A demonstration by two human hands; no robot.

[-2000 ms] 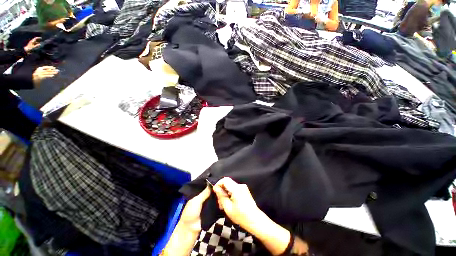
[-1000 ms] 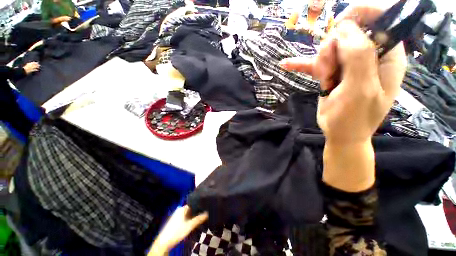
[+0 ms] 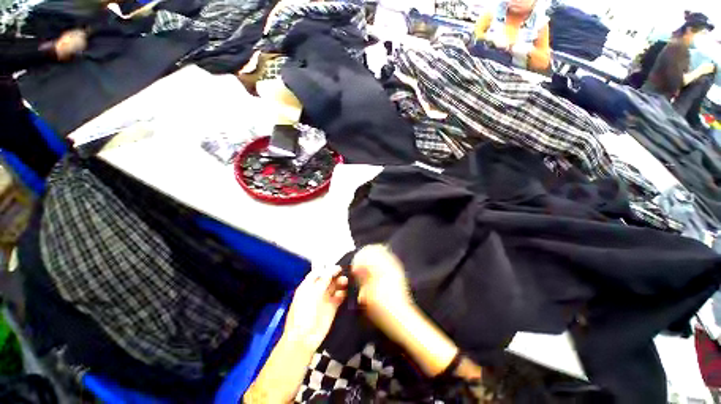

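A black garment [image 3: 474, 237] lies heaped over the white table and hangs down over its front edge. My left hand [image 3: 318, 298] pinches the garment's left edge between thumb and fingers. My right hand [image 3: 381, 278] is right beside it, over the same edge, and blurred; its fingertips are bent in towards the cloth, and what they hold cannot be made out. No needle or thread can be seen. A round red tray [image 3: 288, 199] with small dark buttons [image 3: 271, 180] stands on the table, with a dark packet [image 3: 284, 141] and clear plastic on it.
A blue bin [image 3: 253, 260] with plaid and dark garments is at the lower left. Plaid garments [image 3: 490, 87] and dark cloth are piled across the back. A checkered cloth [image 3: 348, 372] lies on my lap. People are at the back and a blurred hand is at the upper left.
My right hand was raised high at the right a second ago and is now back down beside my left hand. My left hand has moved up and right, onto the garment's edge.
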